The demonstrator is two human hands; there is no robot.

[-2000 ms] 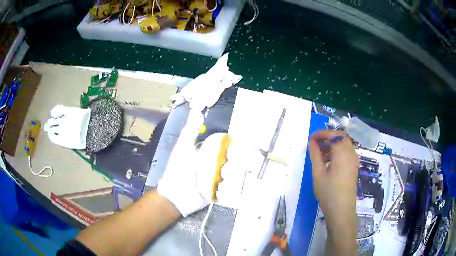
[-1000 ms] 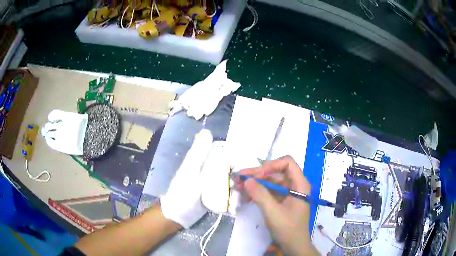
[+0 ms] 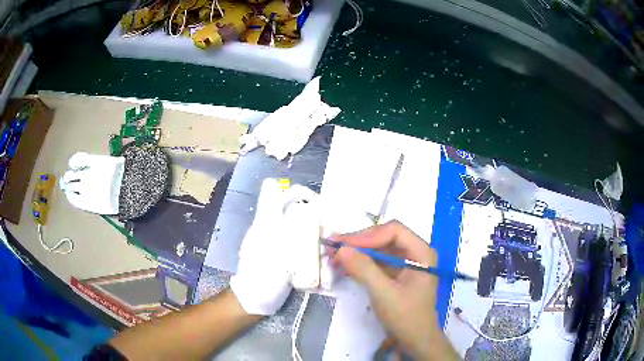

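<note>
My left hand (image 3: 265, 257), in a white glove, holds a pale unit (image 3: 306, 257) on its side; a thin yellowish edge shows, and a white cord (image 3: 299, 328) hangs from it. The unit's outline merges with the glove. My bare right hand (image 3: 397, 282) grips a slim blue pen-shaped tool (image 3: 395, 259), its tip at the unit's yellowish edge. Whether the tip touches is hard to tell. A thin grey metal tool (image 3: 392, 185) lies on the white sheet (image 3: 356, 158) beyond my right hand.
A white foam tray (image 3: 212, 58) of yellow units stands at the back. A spare glove (image 3: 94, 185), speckled pad (image 3: 147, 183), green boards (image 3: 138, 125) and open box (image 3: 25, 162) lie left. Crumpled white material (image 3: 293, 125) lies behind my left hand; dark cables (image 3: 589, 289) lie far right.
My right hand has come left from the blue stripe to the unit with the blue tool. My left hand has turned the unit, so less of its yellow edge shows.
</note>
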